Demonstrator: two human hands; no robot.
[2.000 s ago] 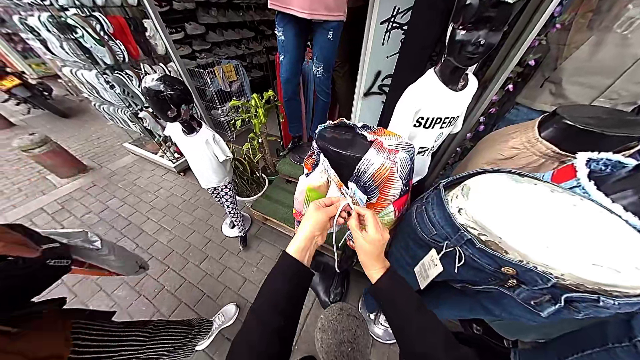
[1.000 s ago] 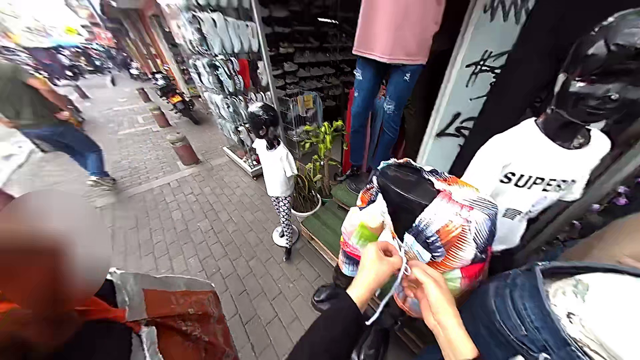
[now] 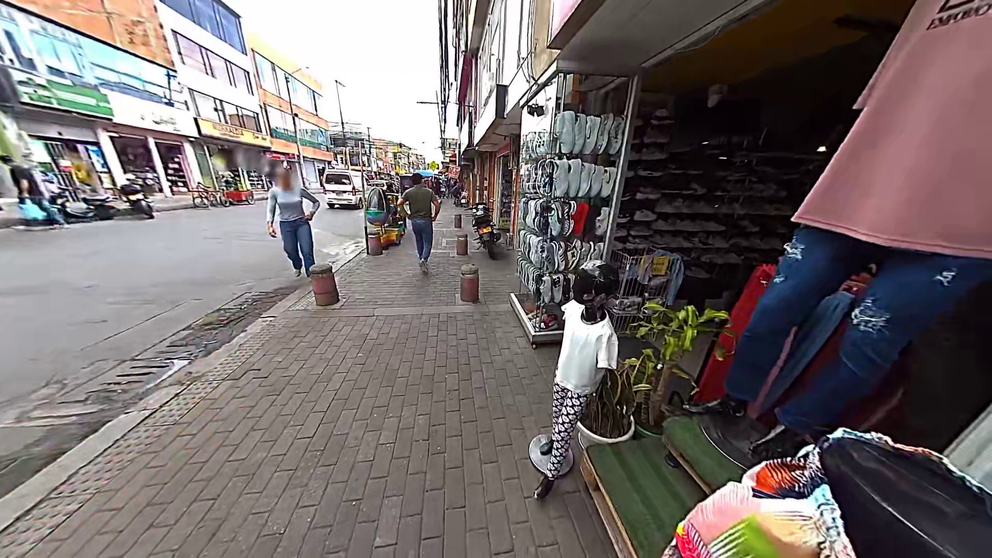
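Observation:
Neither of my hands shows in the head view. At the lower right corner, patterned multicoloured shorts (image 3: 775,511) sit around the black waist of a mannequin form (image 3: 899,496); their drawstring is out of sight. Left of them stands a small black child mannequin in a white T-shirt (image 3: 587,349) and patterned leggings (image 3: 566,426). Above the shorts, at the right edge, another mannequin wears a pink shirt (image 3: 907,155) and ripped blue jeans (image 3: 814,341).
A green-covered step (image 3: 643,484) and potted plants (image 3: 666,341) stand by the shop entrance. Beyond are a rack of shoes (image 3: 573,186), bollards (image 3: 324,285) along the brick pavement (image 3: 349,418), and a parked motorcycle (image 3: 485,231). One person (image 3: 422,221) is on the pavement, another (image 3: 293,221) on the road.
The view has swung up and left toward the street. Both hands, which were at the drawstring of the shorts in the earlier frames, are out of view.

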